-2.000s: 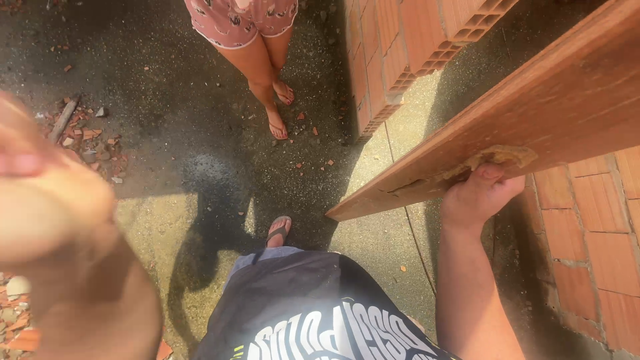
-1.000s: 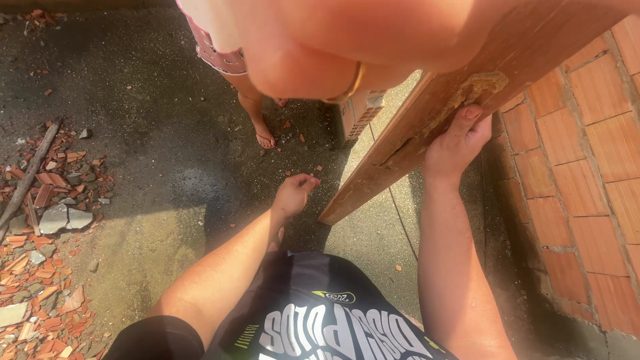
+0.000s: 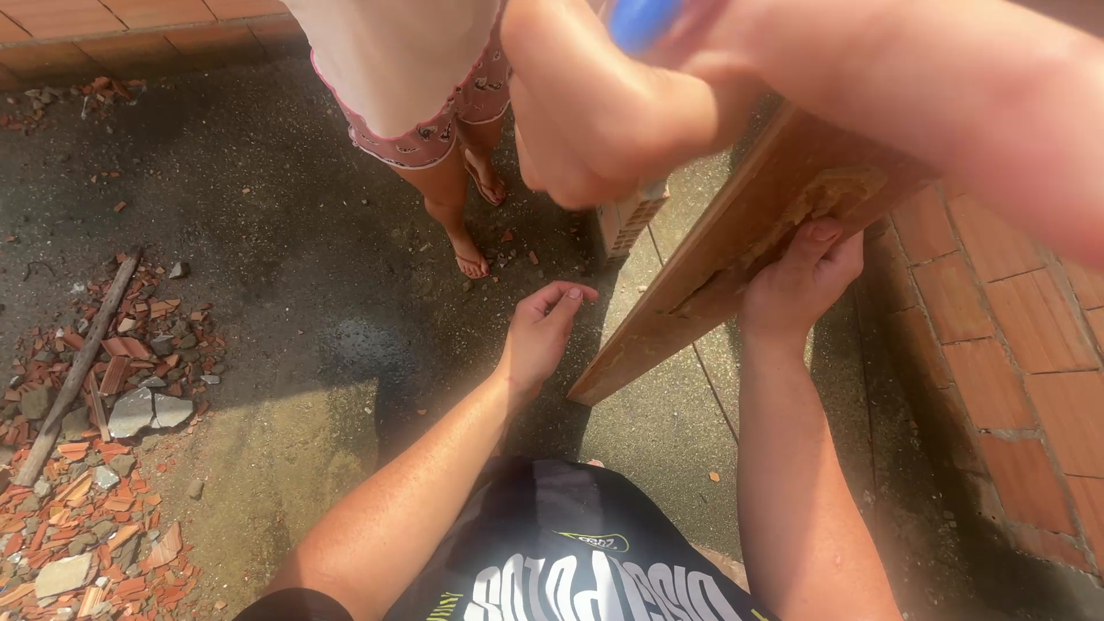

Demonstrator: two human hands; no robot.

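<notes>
My right hand (image 3: 802,280) grips the edge of a long wooden board (image 3: 673,315), thumb on its face beside a rough, broken patch. The board slants from the upper right down to a corner near the middle of the view; its upper part is hidden behind another person's arms. My left hand (image 3: 548,332) is in front of my body, left of the board's lower corner, fingers curled and apart from the board. Nothing shows in it. The other person's blurred hand (image 3: 604,138) is close to the camera, above my left hand, with a blurred blue thing (image 3: 642,21) beside it.
A person in patterned shorts (image 3: 414,142) and flip-flops stands ahead on the concrete floor. Brick rubble (image 3: 129,517) with a wooden stick (image 3: 82,362) lies at left. A hollow-brick wall (image 3: 1009,345) runs along the right, and a brick wall end (image 3: 634,224) stands behind the board.
My left hand, blurred and raised close to the camera two seconds ago, is now lower before my body. The other person has come nearer, arms reaching across the top. My right hand stays on the board.
</notes>
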